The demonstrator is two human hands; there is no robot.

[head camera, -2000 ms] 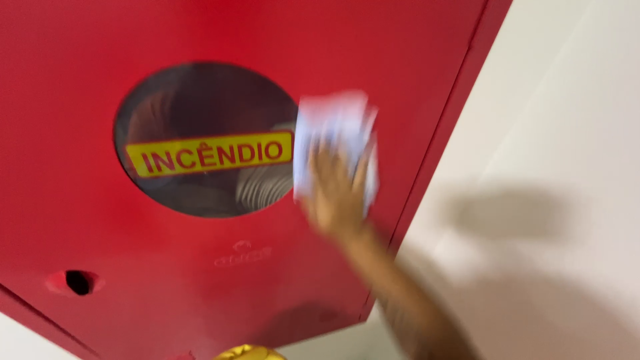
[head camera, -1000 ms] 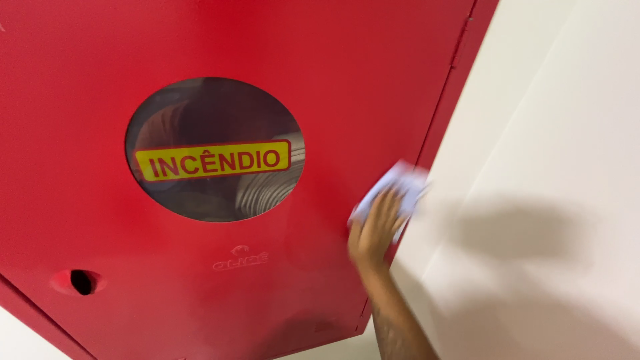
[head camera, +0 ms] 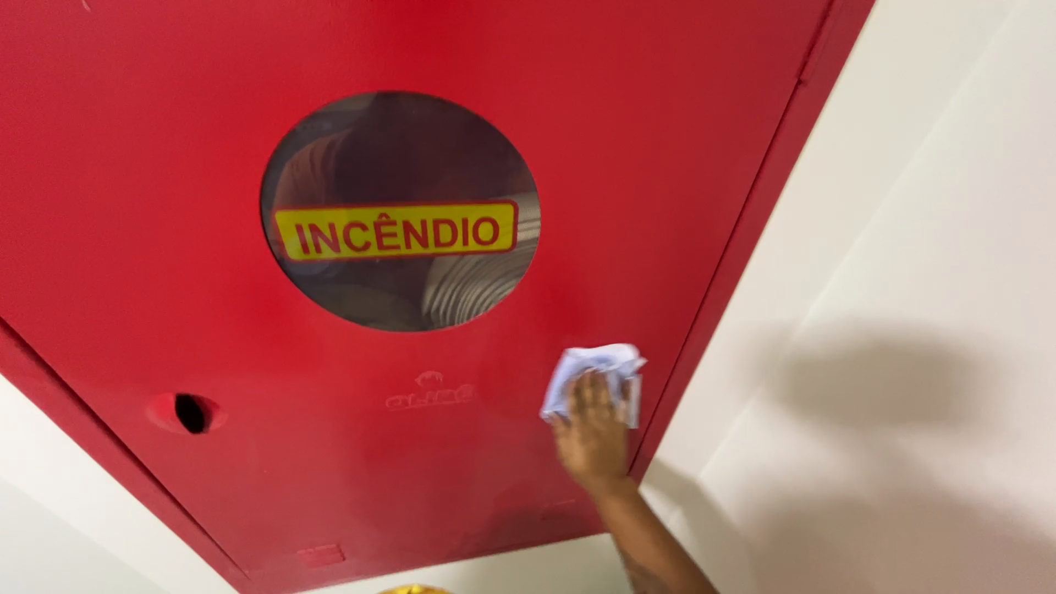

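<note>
My right hand presses a folded white-and-bluish cloth flat against the red metal door of a fire hose cabinet, low on the right side near its edge. Left of the cloth and higher up is a round glass window with a yellow label reading INCÊNDIO across it. Behind the glass a coiled hose shows in part. Below the window is a faint embossed mark. My left hand is out of view.
A dark latch hole is at the door's lower left. White wall with soft shadows lies to the right, and more wall shows below the cabinet. The top of something yellow peeks in at the bottom edge.
The right hand and cloth went from beside the window down toward the door's right edge, then leftward and lower on the door. The yellow thing, out of frame one second ago, shows again.
</note>
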